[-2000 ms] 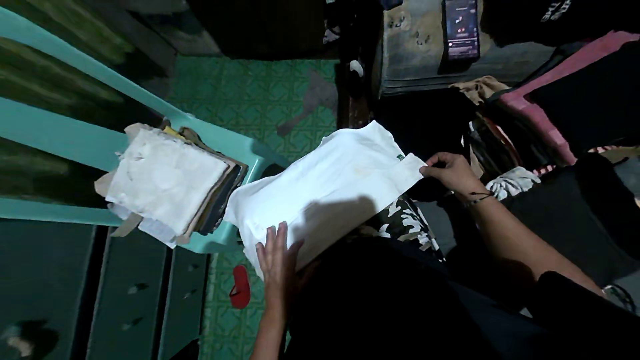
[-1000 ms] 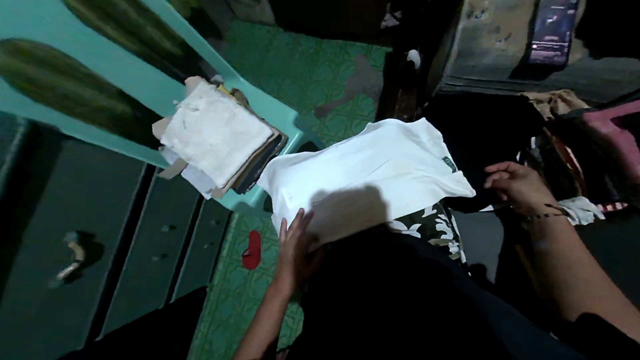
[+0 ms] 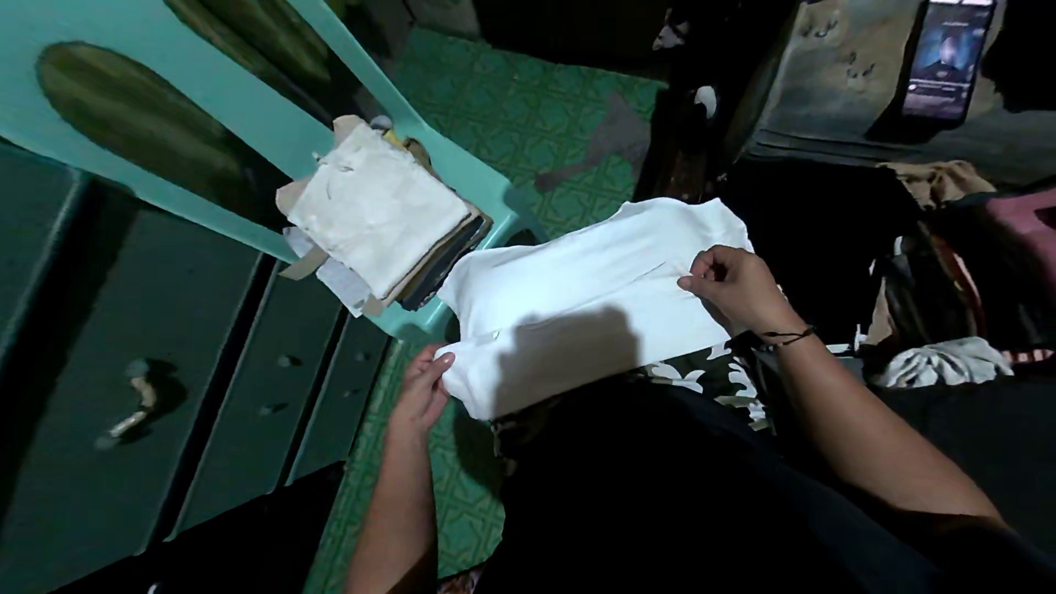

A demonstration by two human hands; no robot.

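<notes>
A white cloth garment lies spread across my lap, reaching toward the seat of a light green plastic chair. My left hand pinches its lower left edge between thumb and fingers. Near the right end of the cloth, my right hand has thumb and fingertips together on the fabric, gripping a bit of it. A shadow falls over the garment's lower middle. On the chair, just left of the cloth, sits a stack of folded cloths with a white one on top.
Dark green drawers with metal handles stand at the left. A lit phone rests on a grey surface at the upper right. Folded clothes, a crumpled light cloth and a pink cloth are at the right. The floor is green and patterned.
My right hand, off the cloth one second ago, is back on it. My left hand has gone from lying on the cloth to pinching its left edge. The view has shifted.
</notes>
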